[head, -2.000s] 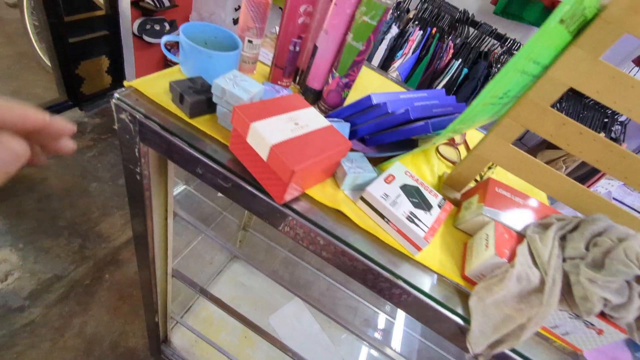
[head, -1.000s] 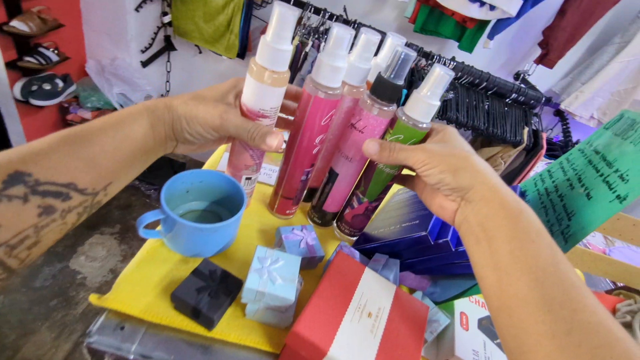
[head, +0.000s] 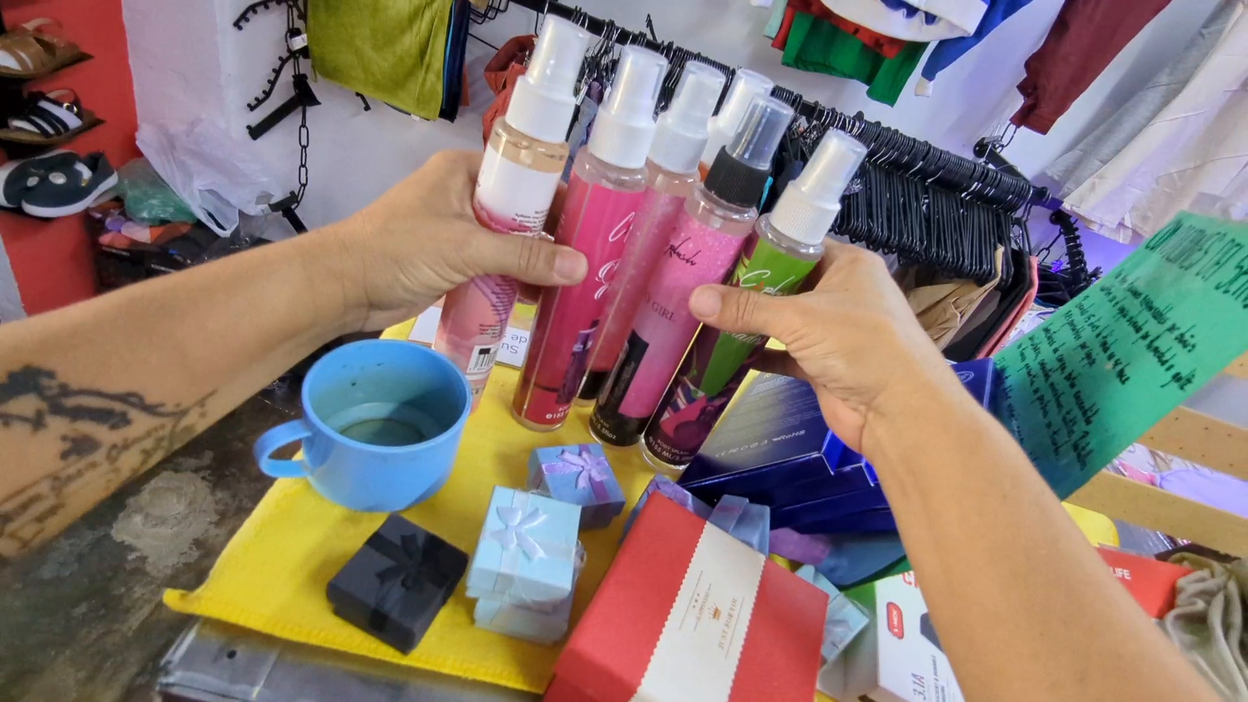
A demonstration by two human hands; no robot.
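Observation:
My left hand (head: 458,249) grips a clear spray bottle with a pink and white label (head: 507,210), its thumb reaching onto a dark pink body-splash bottle (head: 585,283). On the other side, my right hand (head: 799,322) is closed around a green-labelled spray bottle (head: 746,312), thumb against a pink bottle with a black collar (head: 682,283). More spray bottles stand between and behind these, close together and partly hidden. A blue plastic mug (head: 385,424) with liquid in it stands below my left wrist. Small gift boxes, black (head: 397,582) and light blue (head: 526,556), sit in front of the bottles.
A red box with a cream band (head: 687,609) lies at the front edge on a yellow cloth (head: 283,595). Dark blue boxes (head: 780,429) are stacked under my right wrist. A green handwritten sheet (head: 1121,341) rises at the right. Behind is a rack of black hangers (head: 907,180).
Two seconds ago one hand showed at the left edge, away from the bottles. Both hands came onto the bottles by one second ago and remain there. The view has shifted toward the bottles.

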